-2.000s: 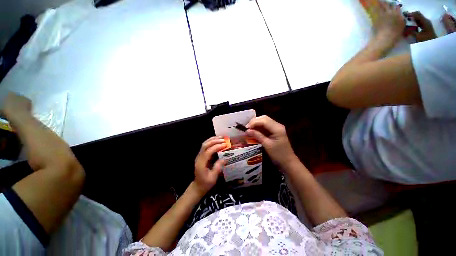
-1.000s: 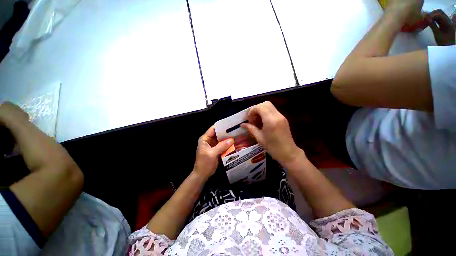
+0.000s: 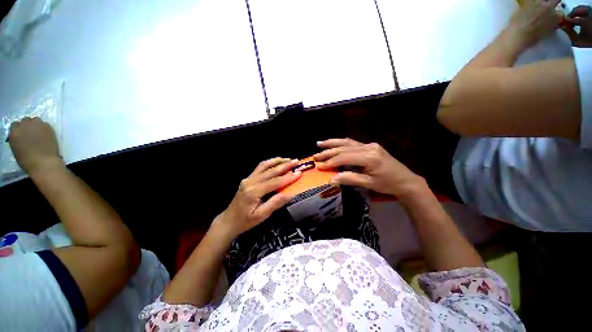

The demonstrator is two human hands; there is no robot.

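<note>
The printed retail carton (image 3: pixel 316 205) is upright over my lap below the table edge. Its orange outer flap (image 3: pixel 310 182) now covers the top. The black plastic clip (image 3: pixel 304 166) lies across the upper part of the orange face, between my fingertips. My left hand (image 3: pixel 259 193) holds the carton's left side and flap, fingers on top. My right hand (image 3: pixel 363 167) rests on the flap's right side, fingers bent over the top. The inside of the carton is hidden.
The white table (image 3: pixel 188 71) has a dark front edge with a black piece (image 3: pixel 287 111) on it. A neighbour's hand (image 3: pixel 36 142) lies on clear plastic bags (image 3: pixel 45 107) at left. A neighbour's forearm (image 3: pixel 493 52) reaches over the table at right. A white plastic bag (image 3: pixel 23 23) is back left.
The flap has swung down from raised, so its orange face shows instead of the pale inner face. My right hand has moved from the clip to the flap's side. The left neighbour's hand moved onto the bags.
</note>
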